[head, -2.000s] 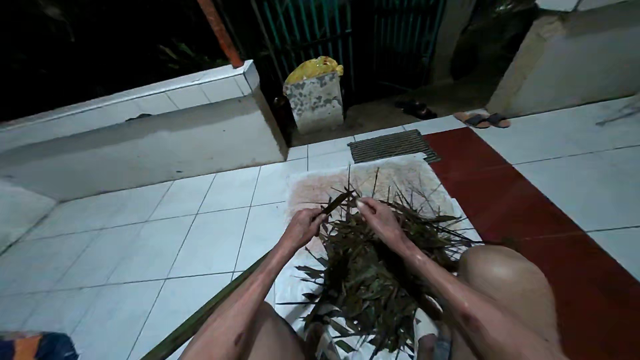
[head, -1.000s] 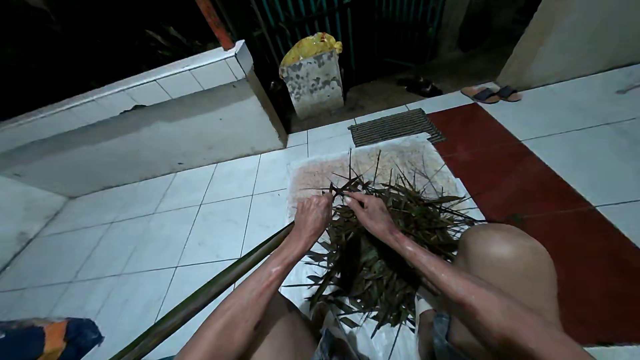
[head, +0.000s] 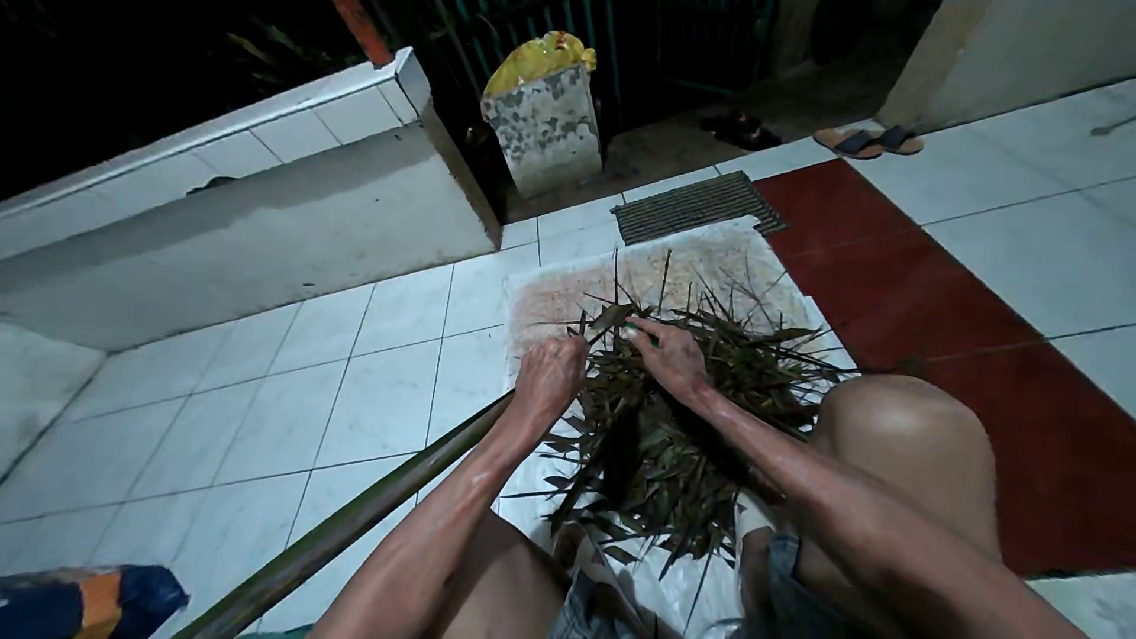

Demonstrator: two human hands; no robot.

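Note:
My left hand [head: 552, 371] is closed around the narrow end of a long green palm frond stalk [head: 355, 524], which runs down to the lower left edge. Close by on the right, my right hand [head: 670, 355] has its thumb and fingers pinched at the leafy tip, on something small and green that is too small to tell. Dark green cut leaf pieces [head: 674, 479] lie heaped beneath my hands and between my feet. Under the heap a stained white sheet [head: 568, 297] is spread on the floor.
Beyond the sheet lie a ribbed doormat [head: 701, 209] and a pair of sandals [head: 865, 142]. A low tiled wall [head: 293, 200] runs along the left, near a pillar with a yellow bag [head: 550, 133]. A blue and orange bundle [head: 98, 603] sits at the lower left.
My right hand has shifted slightly away from my left hand compared with one second ago, when the two were close together. The leaf heap looks much the same.

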